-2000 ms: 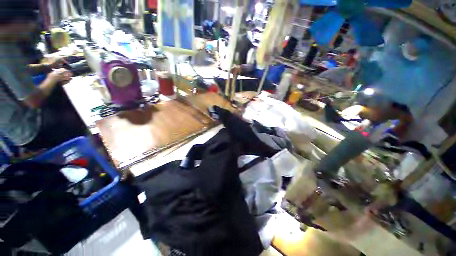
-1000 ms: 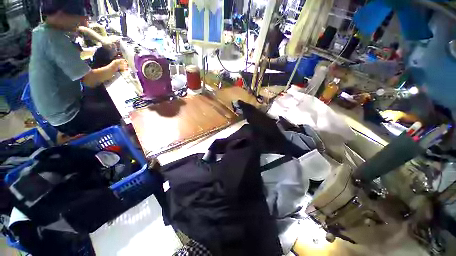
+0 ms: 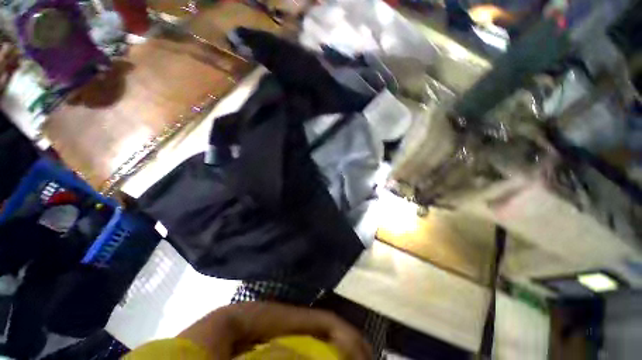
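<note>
A black garment (image 3: 246, 204) lies heaped on the sewing table left of the machine, its lower part hanging over the front edge. Light grey panels (image 3: 348, 158) show at its right side. The cream sewing machine (image 3: 549, 211) is blurred at the right. A bare, bent arm (image 3: 288, 320) with yellow cloth around it crosses the bottom edge. It looks like my left arm, but the hand cannot be made out. My right hand is not in view. No hand is seen touching the garment.
A blue basket (image 3: 105, 235) with black cloth stands at the left. A brown board (image 3: 148, 105) and a purple machine part (image 3: 60, 42) are at upper left. A white sheet-like thing (image 3: 169, 292) lies below the garment. A lit screen (image 3: 597, 282) shows at lower right.
The view has swung down and right, bringing the bent arm and yellow cloth in at the bottom. The seated person at the left is mostly out of view. The garment looks much the same.
</note>
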